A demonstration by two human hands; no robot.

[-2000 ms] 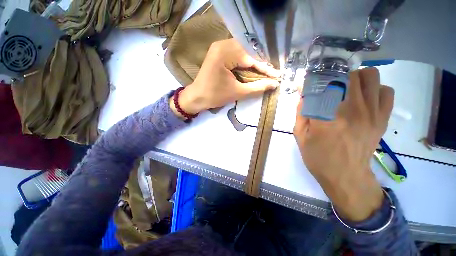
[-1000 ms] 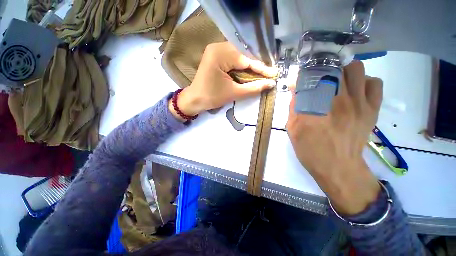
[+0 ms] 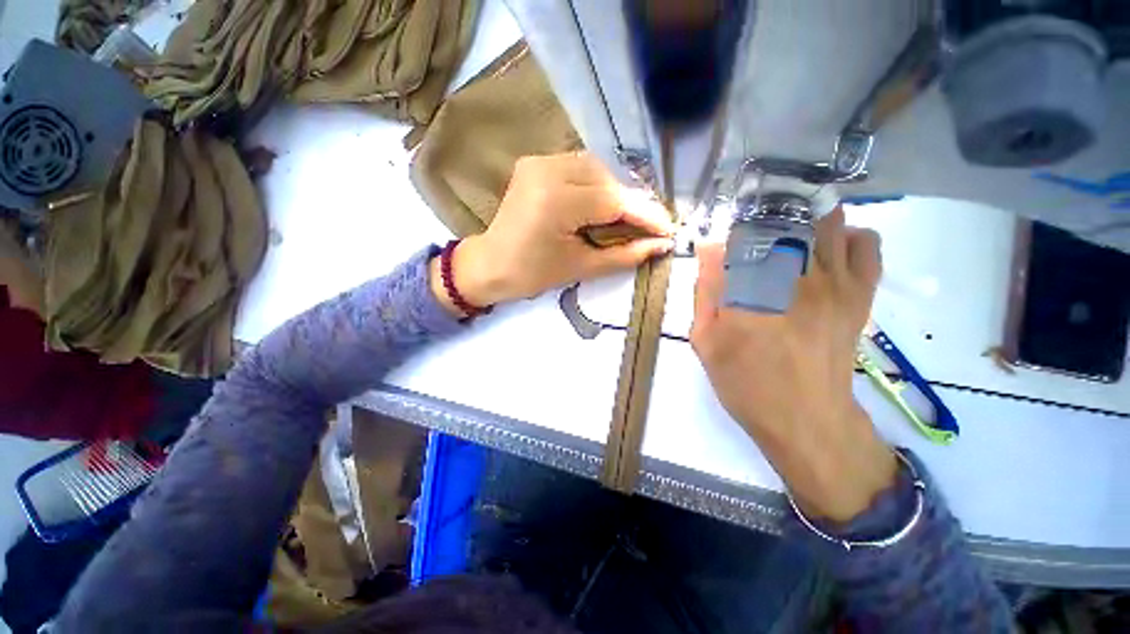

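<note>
A brown pocket piece (image 3: 496,134) lies on the white machine table, left of the needle area. A brown zip (image 3: 637,372) runs from the needle area down over the table's front edge. My left hand (image 3: 558,229) pinches folded brown cloth and the zip's upper end beside the presser foot (image 3: 689,233). My right hand (image 3: 781,341) is behind and below the grey attachment (image 3: 765,266), right of the needle. Its fingertips are partly hidden, so I cannot tell whether it holds anything. Bright lamp glow blurs the needle.
Green and blue thread snips (image 3: 911,386) and a dark phone (image 3: 1076,303) lie at right. A curved grey piece (image 3: 576,312) lies left of the zip. Brown heaps (image 3: 155,248) and a grey fan box (image 3: 52,124) are at left. A blue crate (image 3: 444,508) is below.
The view has shifted, showing more of the machine head and phone. My left hand still pinches the cloth beside the needle; my right hand stays by the grey attachment.
</note>
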